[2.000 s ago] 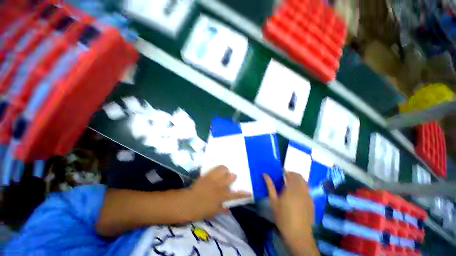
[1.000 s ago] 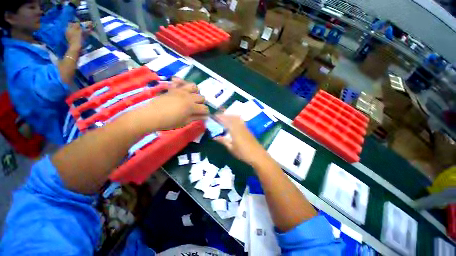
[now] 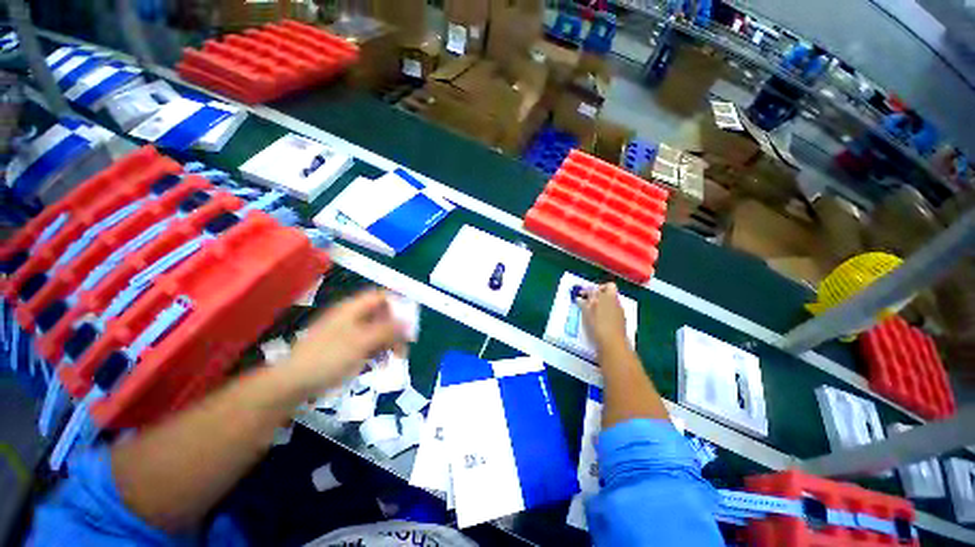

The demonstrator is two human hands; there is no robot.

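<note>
My right hand is over a white watch box on the belt. Its fingertips are on a smartwatch with a dark face and light blue strap, lying at the box's left part. My left hand is blurred above the bench, with a small white square at its fingertips. A loose pile of small white squares lies below it. Blue-and-white printed sheets lie overlapping on the bench between my arms.
A red tray of watches stands at left, another at bottom right. Empty-looking red trays sit beyond the belt rail. White boxes and blue-and-white sheets are spaced along the belt. Brown cartons stand beyond.
My hands, together beside the left tray a second ago, are now apart. The right has moved to a belt box; the left is above the white squares. The view has shifted right, and the other person is out of view.
</note>
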